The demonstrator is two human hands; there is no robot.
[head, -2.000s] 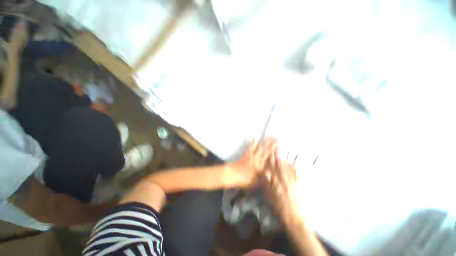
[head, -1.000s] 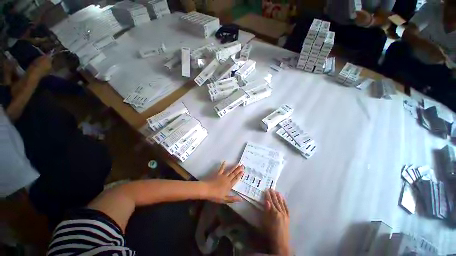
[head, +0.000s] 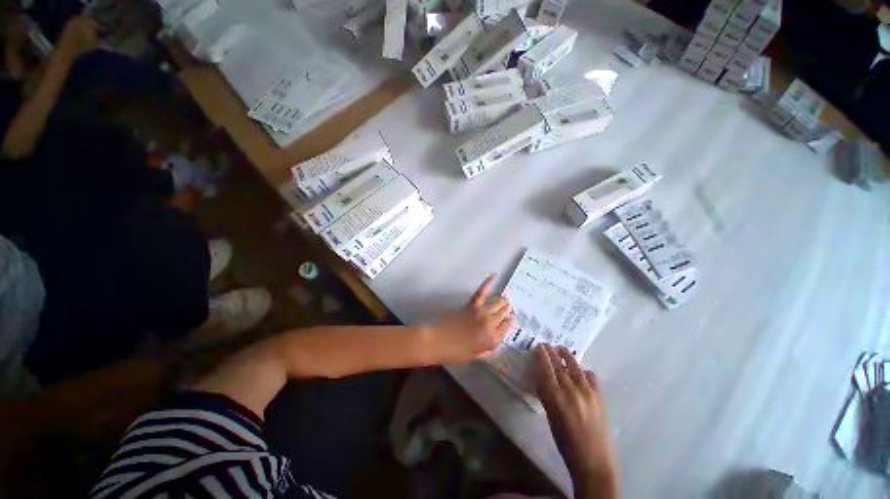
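Observation:
A white printed leaflet point(head: 558, 292) lies on a small pile of sheets at the table's near edge, with short dark bars close to its near side. My left hand point(head: 473, 328) is at its left edge, index finger raised apart and the other fingers bent at the paper; whether it grips is unclear. My right hand point(head: 571, 385) has its fingers bent over the near edge, which looks slightly raised off the sheets below. The thumb side is partly hidden.
Folded leaflets point(head: 652, 251) lie beyond the pile, beside a white carton point(head: 613, 195). Cartons point(head: 366, 214) line the left table edge, with more cartons point(head: 503, 136) farther back. Other sheets point(head: 298, 93) lie upper left. A seated person's legs point(head: 117, 234) are at left. Dark packs point(head: 864, 419) lie at right.
The view has moved closer to the near edge. My left fingers have gone from flat on the leaflet to bent at its edge. My right hand has moved in over the near edge.

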